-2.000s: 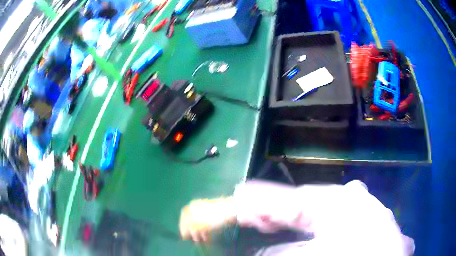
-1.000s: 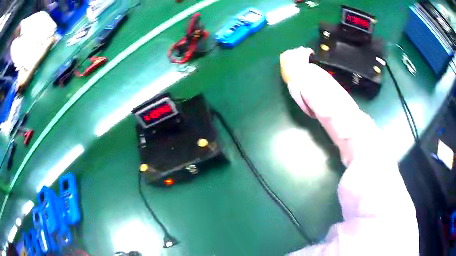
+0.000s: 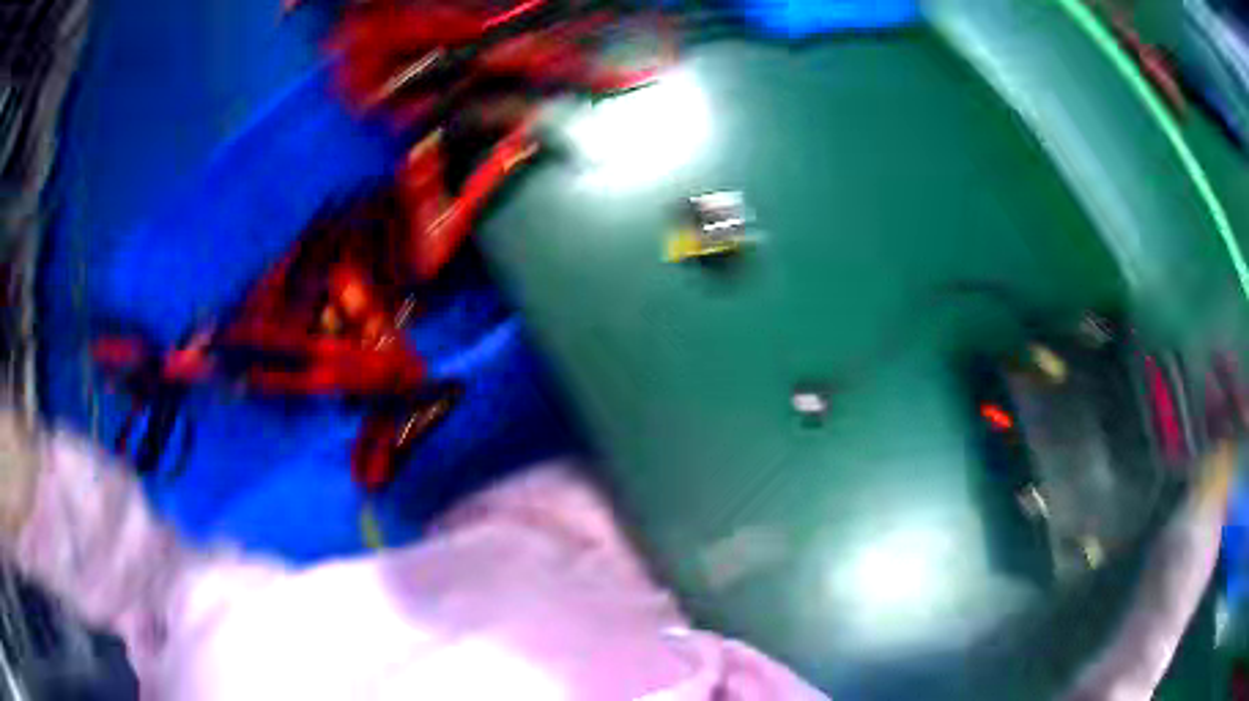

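The view is strongly blurred. The blue bin (image 3: 192, 247) at the left holds a tangle of red clamps (image 3: 322, 329) with dark leads. My left hand (image 3: 17, 473) is cut off by the left edge, beside the bin; its fingers cannot be made out. A black test box (image 3: 1096, 452) with a small red light lies on the green bench at the right. My right hand (image 3: 1214, 477) is small and blurred near the right edge, by the box's far side; whether it holds anything cannot be told. A blue patch shows beside its wrist.
A small yellow-and-metallic part (image 3: 710, 226) lies on the green bench (image 3: 849, 274). A small pale connector end (image 3: 810, 403) lies nearer the box. The bench edge runs beside the bin. My pink sleeves cross the bottom left and bottom right.
The view has swung left from the two test boxes to the bin and the bench's left end. My left hand and sleeve have come into view; my right hand now shows at the right edge.
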